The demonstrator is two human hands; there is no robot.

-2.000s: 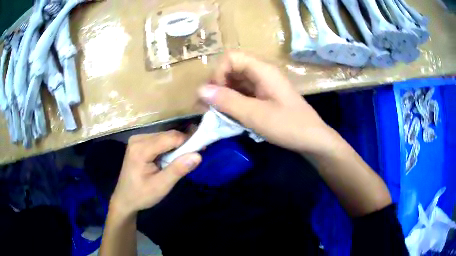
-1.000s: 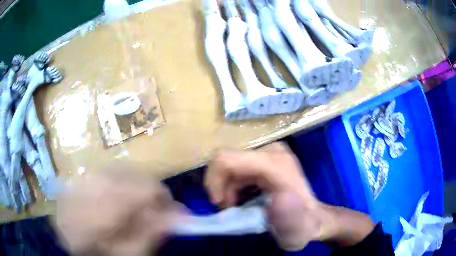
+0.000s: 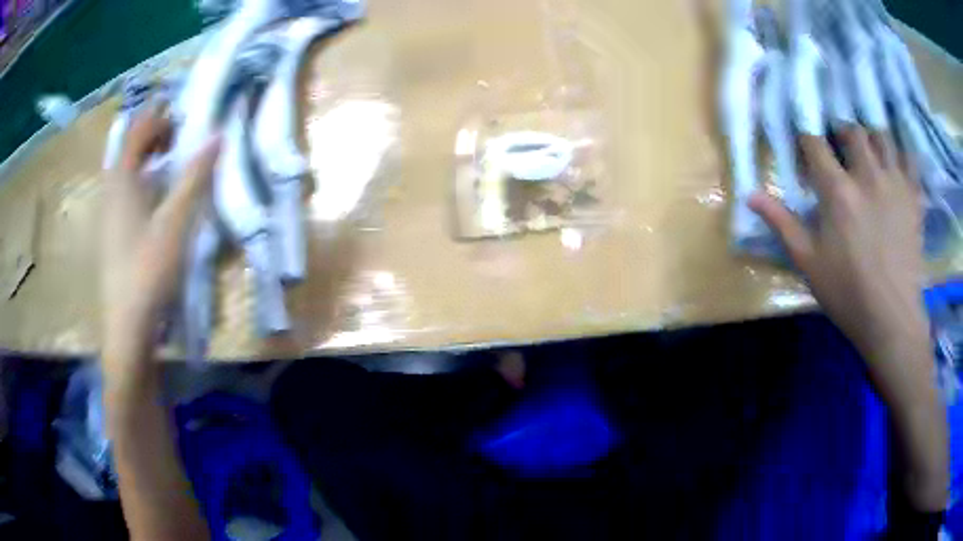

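My left hand point(image 3: 153, 201) is blurred at the left pile of grey-white skeleton legs point(image 3: 243, 190), thumb and fingers apart around part of the pile; whether it grips a leg is not clear. My right hand point(image 3: 861, 227) lies over the near ends of the right pile of legs point(image 3: 808, 79), fingers spread; no leg is seen held. Between the piles a small brown glue board point(image 3: 539, 206) under clear film carries a white oval glue dish point(image 3: 531, 156).
The bench point(image 3: 422, 254) has brown covering with shiny film. Green surface shows at both upper corners. A blue bin point(image 3: 945, 306) is cut off at the right edge. A blue stool point(image 3: 248, 476) is at the lower left. A small white object point(image 3: 58, 109) is at the far left edge.
The leg that was between my hands is no longer there. My hands have moved apart and up onto the bench, one at each pile. The view has shifted.
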